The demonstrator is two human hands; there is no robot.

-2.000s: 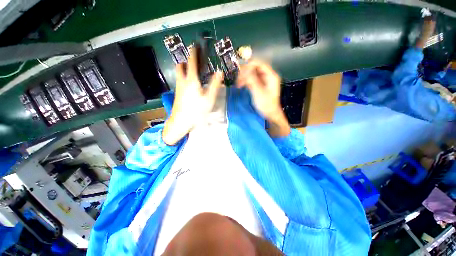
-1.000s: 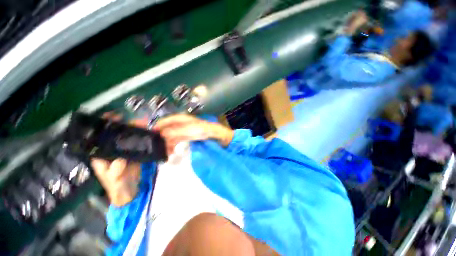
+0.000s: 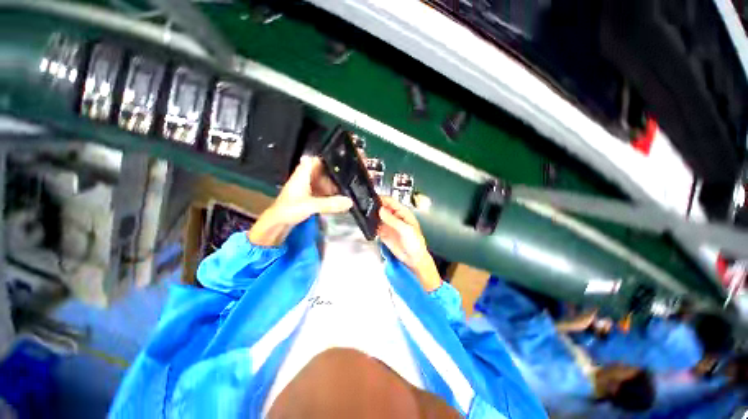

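A black phone housing (image 3: 351, 182) is held up in front of my chest, tilted, between both hands. My left hand (image 3: 297, 199) grips its left side with the thumb across the lower part. My right hand (image 3: 403, 235) holds its lower right edge. Behind it on the green bench stand silvery board assemblies (image 3: 402, 187), partly hidden by the housing. A small cream item (image 3: 422, 202) lies beside them. Finer detail on the housing is blurred.
A black tray (image 3: 272, 135) at the left holds several silvery assemblies (image 3: 229, 119). A dark shell (image 3: 490, 206) lies on the bench to the right. Cartons (image 3: 469, 286) stand below the bench edge. A white-edged shelf (image 3: 525, 102) runs above. Other people in blue (image 3: 525, 327) are at lower right.
The view has swung round. The housing has moved from the left, over the tray, to before my chest and is now steeper. Two seconds ago both hands were low over the board row.
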